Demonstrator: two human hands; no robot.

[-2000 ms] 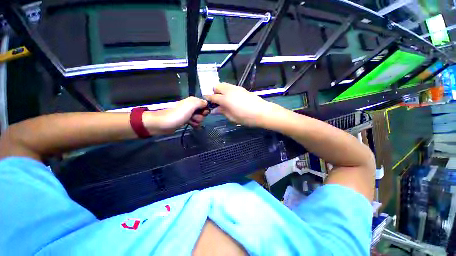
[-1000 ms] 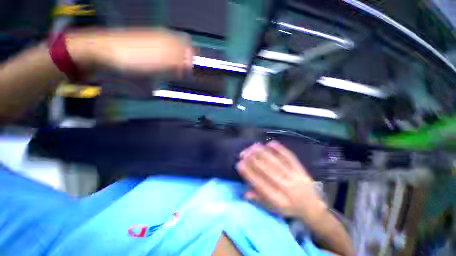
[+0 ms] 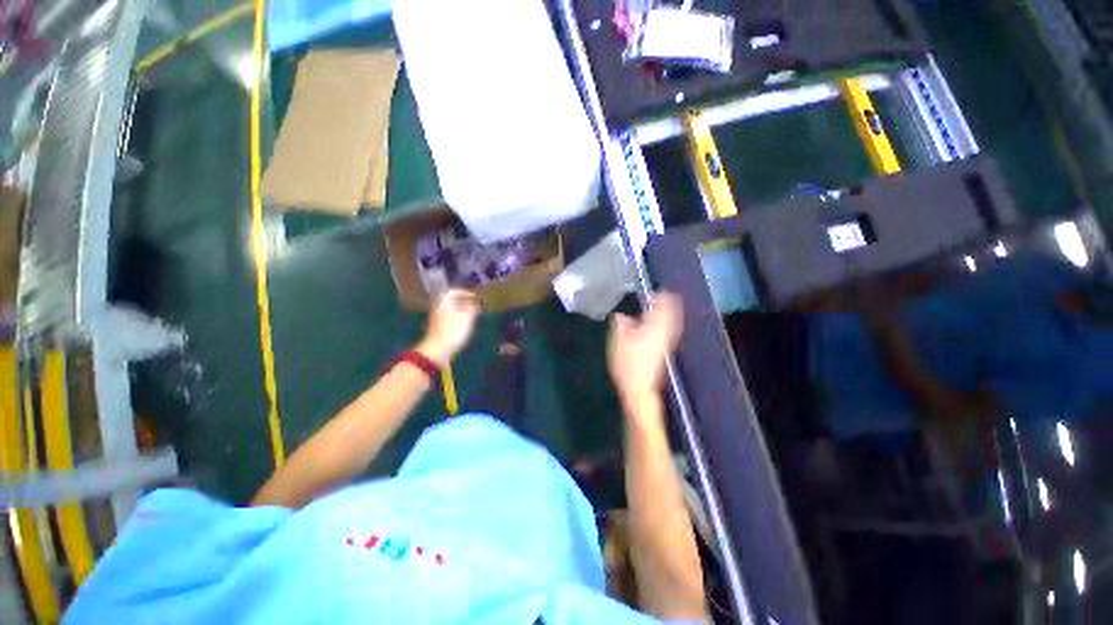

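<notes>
My left hand (image 3: 452,320), with a red wristband, is at the near edge of an open brown carton (image 3: 409,271) holding small dark and white packets. Its fingers look bent, but whether they hold anything is unclear. My right hand (image 3: 644,344) is blurred at the metal conveyor edge, near a crumpled pale plastic piece (image 3: 598,278); its grip is unclear. The thick white bag stack (image 3: 500,116) stands just beyond the carton and overhangs it. A glossy black television (image 3: 915,488) lies on the line at the right.
A padded black pallet (image 3: 903,250) lies under the television's far end. Another pallet (image 3: 806,37) farther up bears small packets (image 3: 684,39). Yellow brackets (image 3: 708,165) sit between them. Flat brown cardboard (image 3: 330,128) lies left of the bag stack. Metal rails (image 3: 92,244) run along the left.
The view has swung from the line with the television's back edge to the carton and bag stack. My hands, earlier together at a black cord, are now apart.
</notes>
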